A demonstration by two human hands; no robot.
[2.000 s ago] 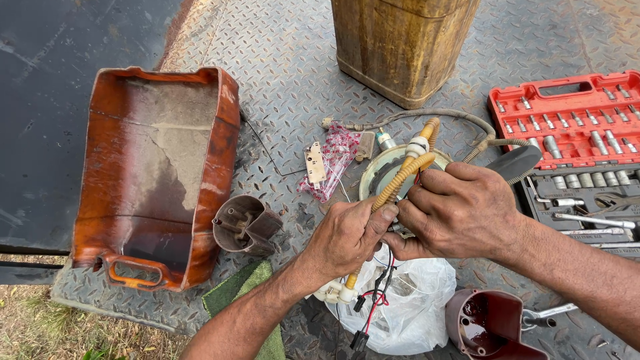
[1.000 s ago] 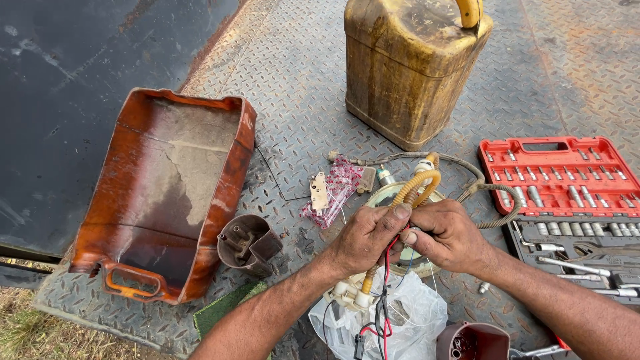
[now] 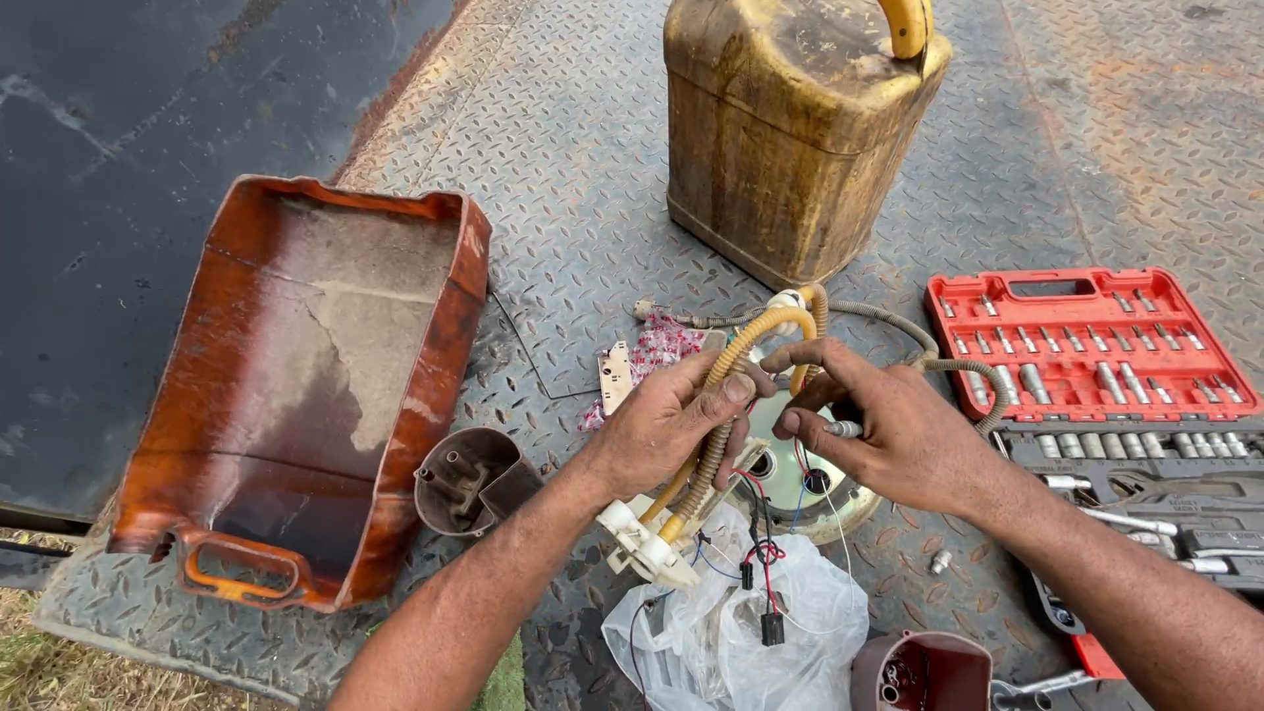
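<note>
My left hand (image 3: 681, 415) is closed around yellowish corrugated hoses (image 3: 726, 444), which loop up and over to the right. At their lower end is a white plastic fitting (image 3: 647, 543). My right hand (image 3: 869, 425) is just to the right, thumb and fingers apart around a small metal piece (image 3: 842, 429); whether it grips that piece is unclear. Beneath both hands lies a round pale-green metal flange (image 3: 820, 494), partly hidden. Red, black and blue wires with a black connector (image 3: 772, 628) hang over a clear plastic bag (image 3: 731, 642).
A cut-open orange plastic container (image 3: 434, 395) and a brown plastic housing (image 3: 474, 484) stand left. A stained yellow jerrycan (image 3: 780, 148) is behind. At right lies an open red socket set (image 3: 1096, 395). A brown cup (image 3: 923, 671) with small parts sits in front, on the steel tread plate (image 3: 583, 128).
The two hands were close together on the hoses; my right hand has now come away from them to the right, while my left hand still holds them.
</note>
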